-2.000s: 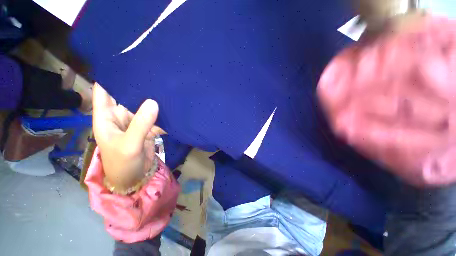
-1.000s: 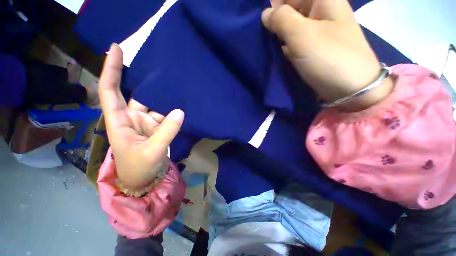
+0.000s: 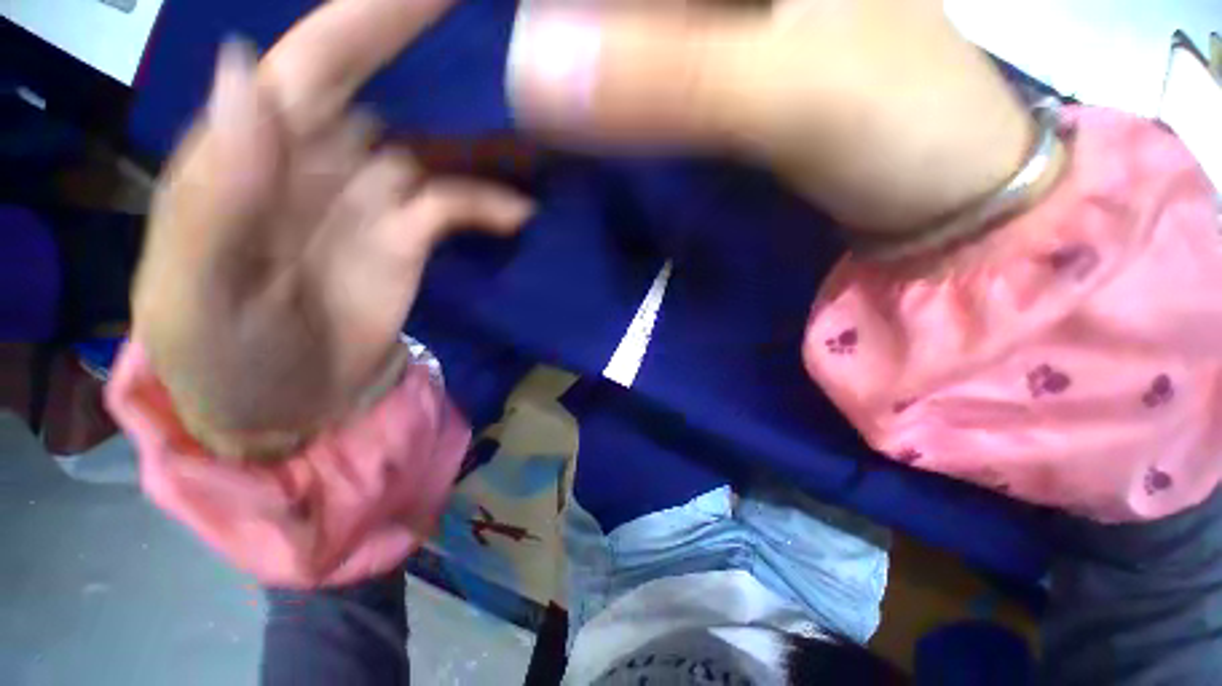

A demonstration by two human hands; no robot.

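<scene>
Navy-blue cloth [image 3: 764,362] lies on the table and hangs over its front edge. A narrow white wedge-shaped opening [image 3: 639,328] shows in the cloth. My left hand [image 3: 302,241] is raised over the cloth at the left, palm showing, fingers spread and blurred, holding nothing visible. My right hand [image 3: 804,101] reaches leftward across the top of the cloth. Its fingertips are blurred and partly cut off by the upper edge, so its grip cannot be told. Pink sleeve covers are on both forearms.
White surface [image 3: 1072,47] shows at the upper right, with a thin dark-edged item at the far right. A box with cloth pieces [image 3: 536,462] is below the table edge. My lap with light blue cloth [image 3: 737,550] is at the bottom. Grey floor [image 3: 94,576] is lower left.
My left hand has moved left and up, its fingers spreading. My right hand has come down from the top right and now reaches left. The long white gap at upper left no longer shows.
</scene>
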